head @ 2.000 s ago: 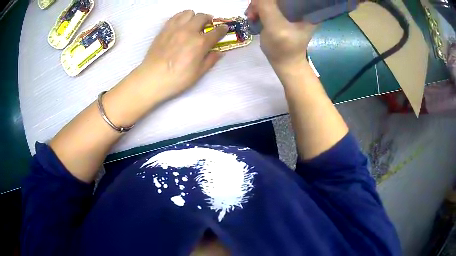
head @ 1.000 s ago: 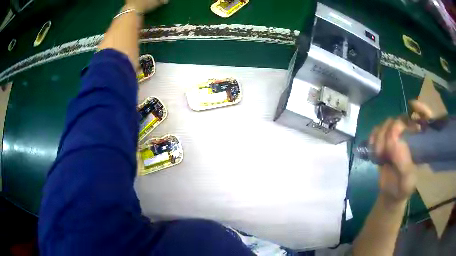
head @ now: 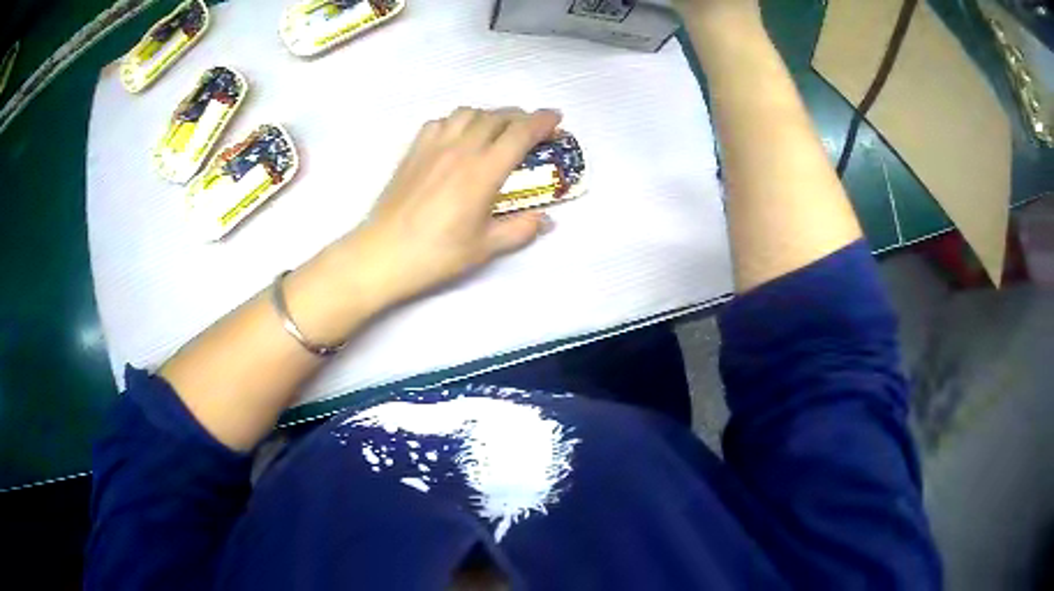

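A lower shell [head: 534, 191] with a dark circuit board [head: 563, 159] and a yellow battery with a white label lies on the white mat. My left hand [head: 468, 191] is on its left part, with the fingers along the far edge and the thumb at the near edge. The fingers hide the shell's left end. My right arm reaches up to the top edge of the picture, beside the screw feeder. My right hand is cut off there, and the screwdriver is not visible.
Several other shells with boards lie on the mat [head: 381, 329] at the left and top left, one of them here [head: 245, 179]. The silver-grey screw feeder [head: 595, 21] is cut off at the top. A cardboard sheet [head: 925, 116] lies at the right.
The view has tilted down and nearer. My left hand has come back from the far side onto a shell on the mat. My right hand has moved from the right side to the feeder's side.
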